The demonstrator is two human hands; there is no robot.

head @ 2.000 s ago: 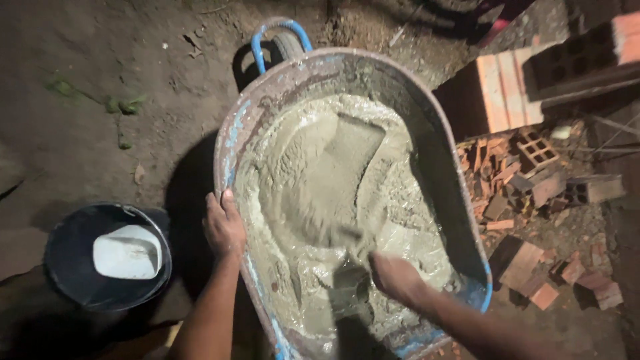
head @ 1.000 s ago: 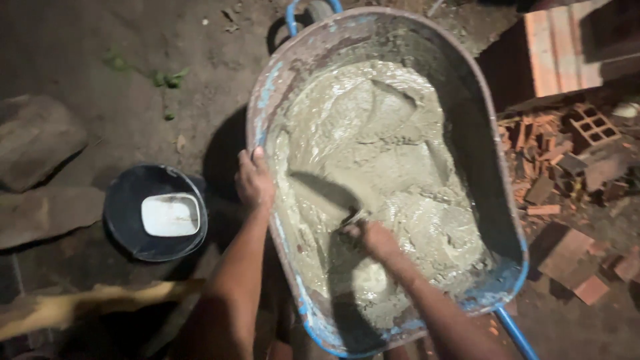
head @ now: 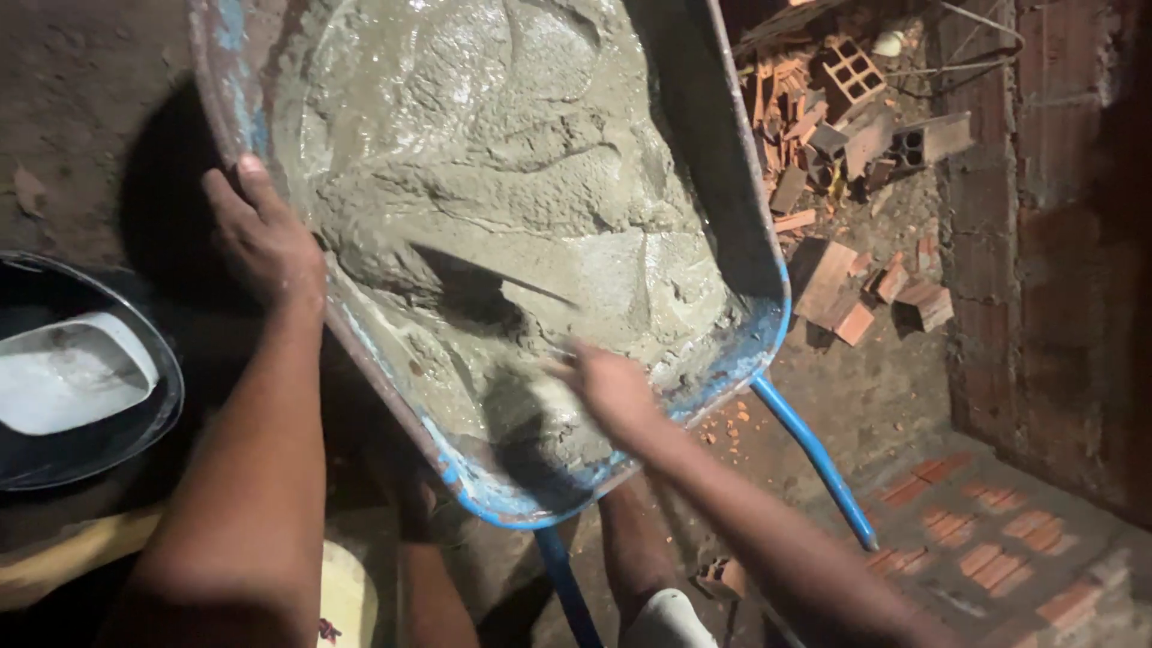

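Wet grey mortar (head: 504,180) fills much of a blue wheelbarrow's tray, whose worn rim (head: 360,360) runs down the left side. My left hand (head: 270,225) rests over that left rim, thumb on the edge. Low in the tray, my right hand (head: 607,387) is closed around the handle of a trowel, blurred and mostly hidden by the fingers. The trowel's blade (head: 495,270) lies tilted in the mortar ahead of the hand, a dark hollow beside it.
A black bucket (head: 171,432) holding a white plastic container (head: 72,369) stands at left. Broken hollow bricks (head: 846,135) lie at right beside a brick wall (head: 1035,225). Blue wheelbarrow handles (head: 814,450) reach downward. A pale yellow container (head: 346,594) stands near my legs.
The trowel has moved within the mortar, and its surface has new ridges and a dark hollow. My left hand remains on the left rim. The view has moved closer to the tray.
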